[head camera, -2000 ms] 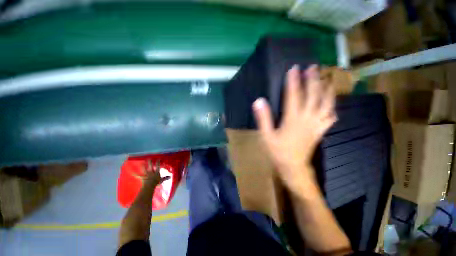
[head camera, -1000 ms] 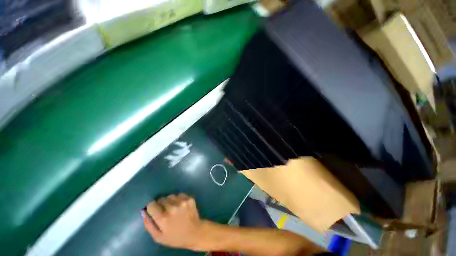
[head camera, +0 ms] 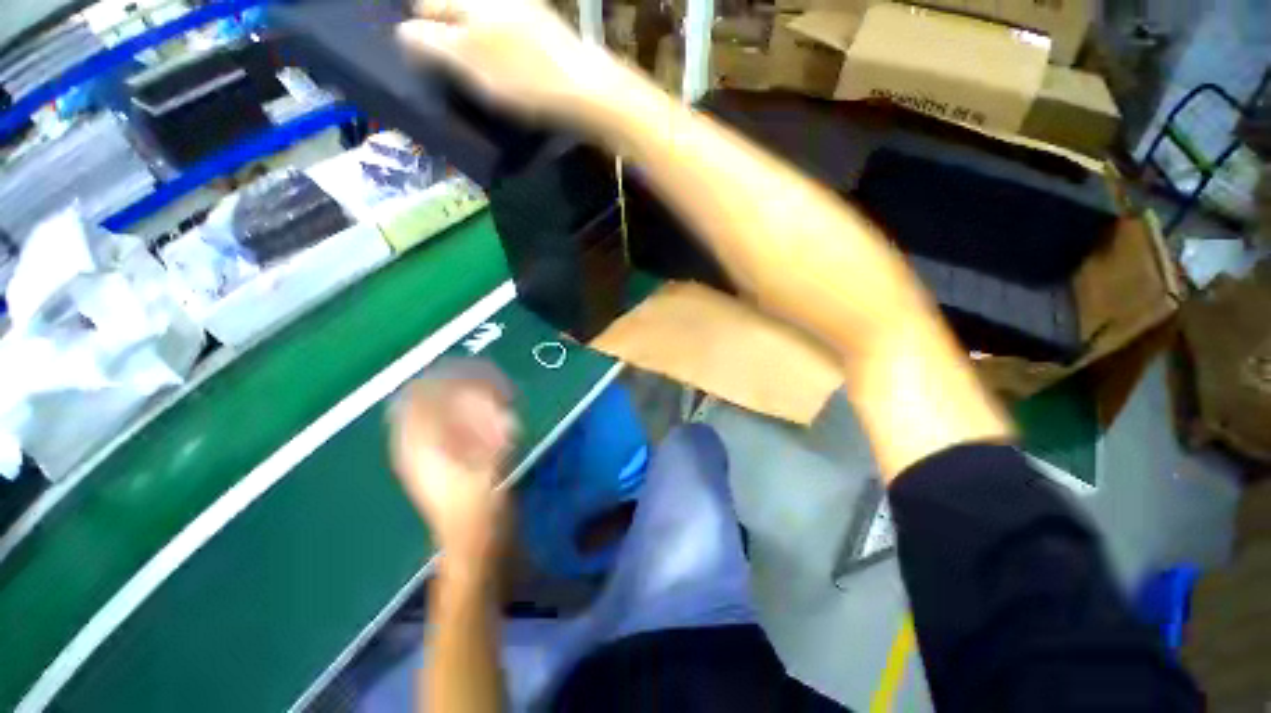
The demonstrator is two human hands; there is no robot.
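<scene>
My right hand (head camera: 481, 42) is at the top, with its fingers on a dark, flat black box (head camera: 370, 70) held or tilted above a black box stack (head camera: 558, 244). The stack stands at the end of the green conveyor (head camera: 279, 529). My left hand (head camera: 453, 418) is blurred over the conveyor; its finger pose is unclear, and no item shows in it. The open brown master carton (head camera: 1143, 286), at the right, has black boxes (head camera: 976, 209) inside. My right forearm crosses in front of its left part.
A brown carton flap (head camera: 725, 348) hangs between conveyor and carton. A blue stool (head camera: 592, 467) is below the conveyor edge, beside my leg. White bins (head camera: 293, 286) and crumpled plastic bags (head camera: 84, 334) line the far side. Printed brown cartons (head camera: 948, 70) stand behind the master carton.
The view has swung, bringing the bins and more of the carton into sight. My right hand now shows at the top on a black box. The other hand remains over the conveyor.
</scene>
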